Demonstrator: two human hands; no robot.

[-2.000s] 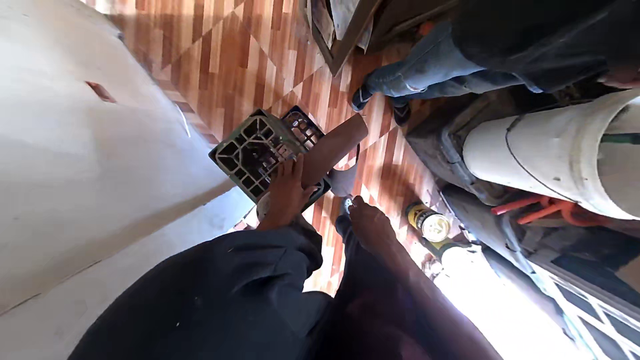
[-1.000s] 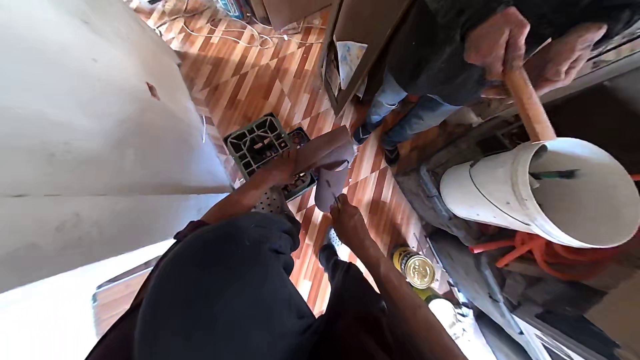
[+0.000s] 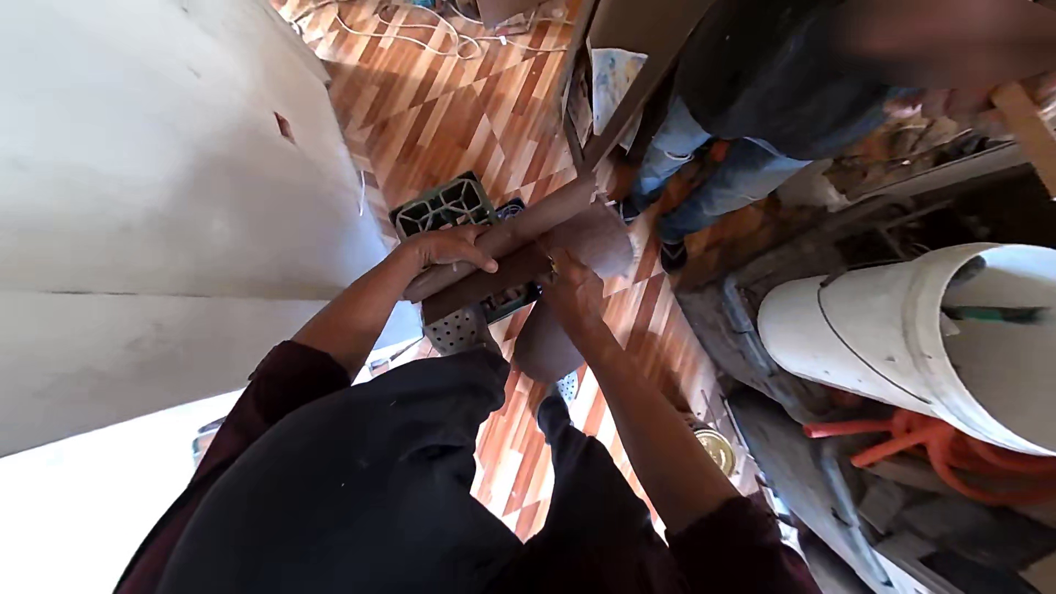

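A roll of brown sheet material (image 3: 528,223), which looks like sandpaper, lies slantwise in front of me. My left hand (image 3: 454,250) grips its lower left end, with the thumb on top. Along the roll's lower side runs a flat strip of the same brown colour. At that strip my right hand (image 3: 573,290) has its fingers closed around an edge and perhaps a small object, too hidden to name. One curved flap of the sheet (image 3: 598,239) spreads beyond my right fingers, and another hangs below them. Behind the roll stands a dark green plastic crate (image 3: 441,206), partly covered.
A pale wall (image 3: 165,206) rises at left. Another person (image 3: 767,91) stands at upper right, holding a wooden piece (image 3: 1027,132). At right are a white bucket (image 3: 866,330), orange hose (image 3: 949,454) and a metal can (image 3: 716,450). Cables (image 3: 412,33) lie on the patterned floor.
My right hand has moved up from the hanging flap to the roll's lower side. The other person's wooden piece has moved from above the bucket towards the right edge.
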